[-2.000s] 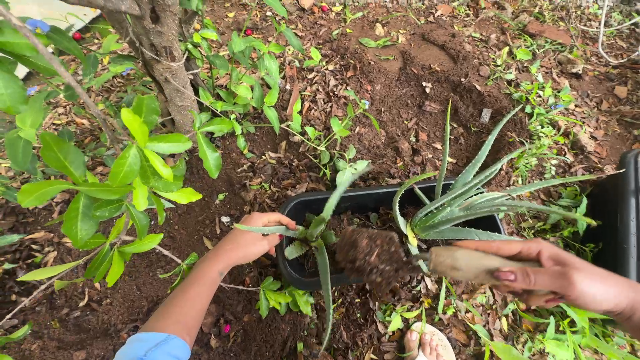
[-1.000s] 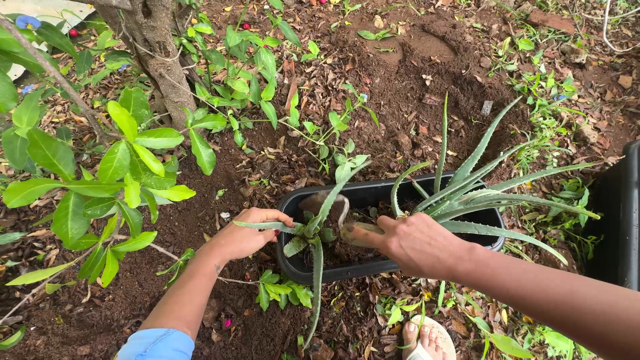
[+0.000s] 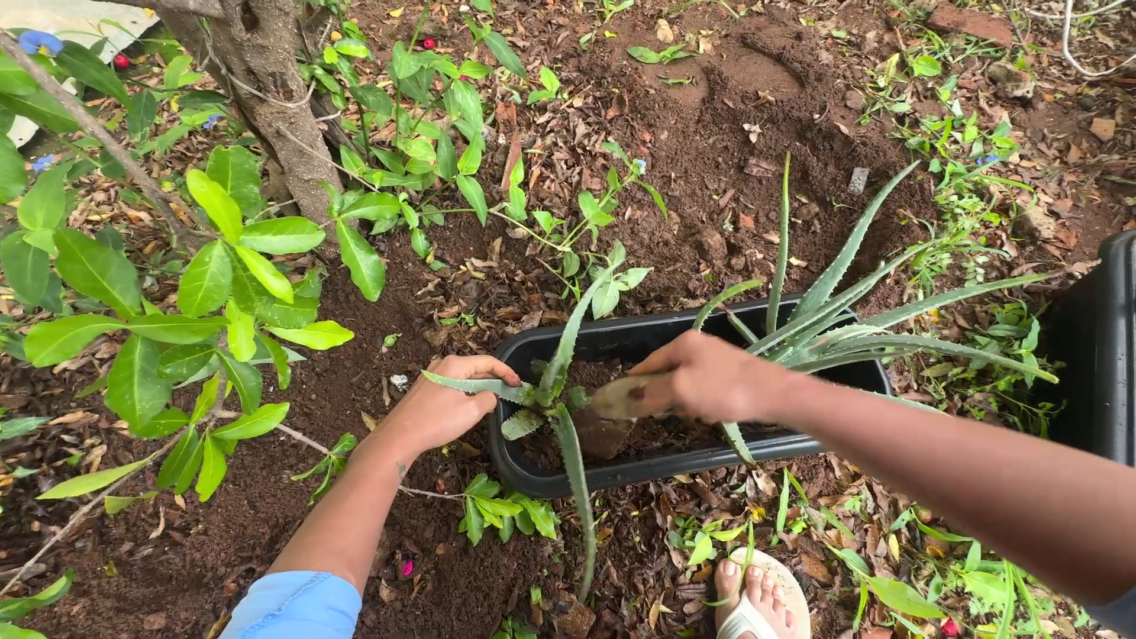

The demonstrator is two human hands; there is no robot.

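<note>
A black plastic planter trough (image 3: 652,468) holds dark soil, a small aloe plant (image 3: 552,399) at its left end and a larger aloe (image 3: 825,328) toward its right. My left hand (image 3: 453,395) is at the trough's left rim, its fingers on a leaf of the small aloe. In my right hand (image 3: 701,377) is the handle of a garden trowel (image 3: 608,426); its soil-coated blade is down in the trough, just right of the small aloe. My fingers hide part of the handle.
A second black container (image 3: 1096,346) stands at the right edge. A tree trunk (image 3: 275,106) and a leafy shrub (image 3: 177,311) rise on the left. My sandalled foot (image 3: 754,595) is below the trough, on leaf-littered soil.
Two seconds ago the trowel, heaped with soil, was over the trough's near edge. My right hand has since moved left with it, and the blade is now down by the small aloe. My left hand has stayed there.
</note>
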